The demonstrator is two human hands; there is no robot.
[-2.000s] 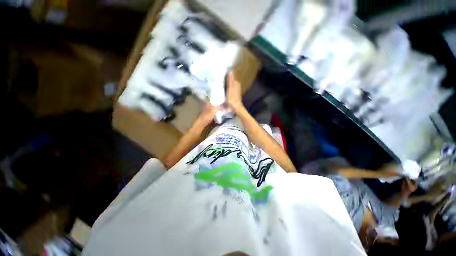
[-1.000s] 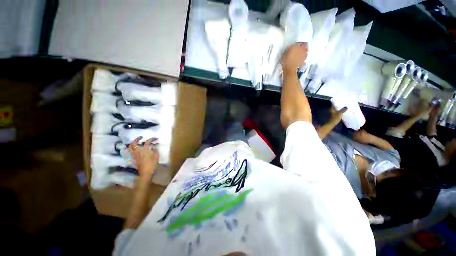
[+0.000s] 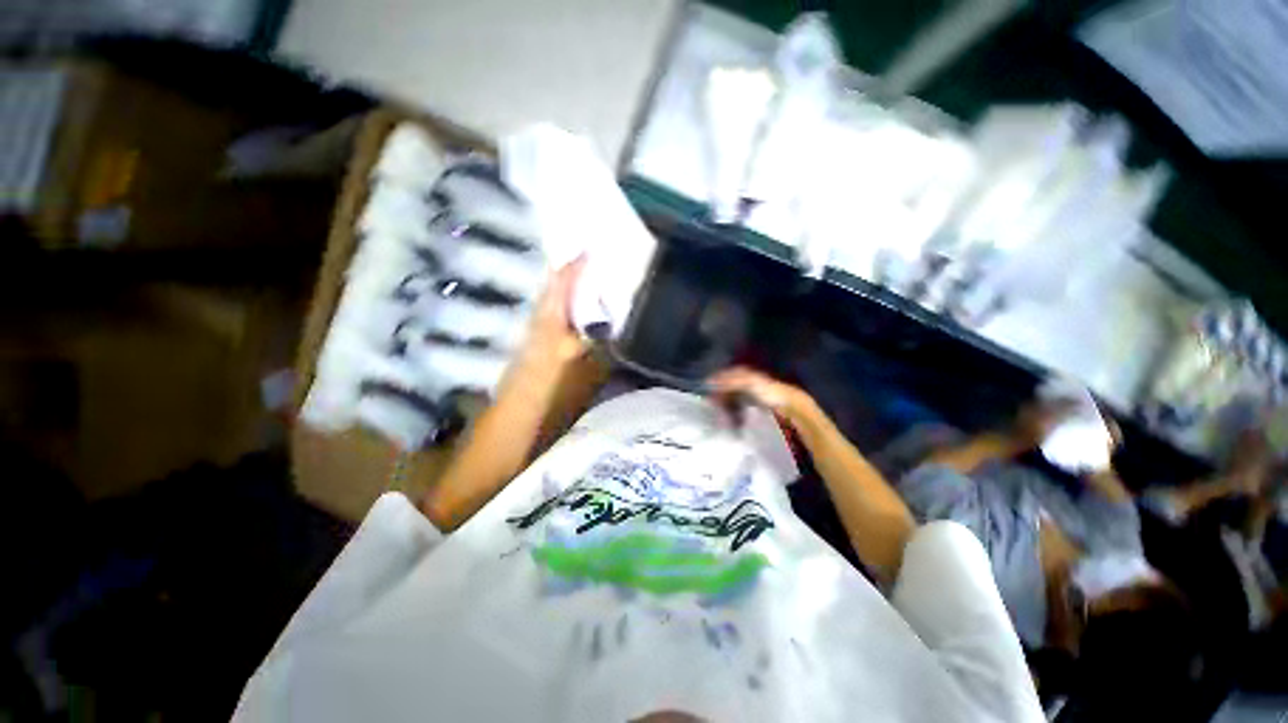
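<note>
My left hand (image 3: pixel 561 314) is closed around the lower part of a white bagged product (image 3: pixel 586 226), held up at the carton's right side. A black cord (image 3: pixel 657 374) runs from the product's lower end to my right hand (image 3: pixel 756 391), whose fingers are closed on it in front of my shirt; the grip is blurred. The open brown carton (image 3: pixel 336 473) holds a row of several white bagged products (image 3: pixel 403 269) with black cords showing among them. The held product hides part of the carton's right side.
A green-edged bench (image 3: pixel 848 290) runs from upper middle to right with several white bagged products (image 3: pixel 890 163) on it. Two seated people (image 3: pixel 989 509) are at the right, one holding a white item. A pale board (image 3: pixel 480 57) lies behind the carton. Brown cartons (image 3: pixel 184 381) stand at left, blurred.
My right hand has come back from the bench to my chest and now holds a cord. My left hand has left the carton's contents and holds a bagged product. The view has tilted.
</note>
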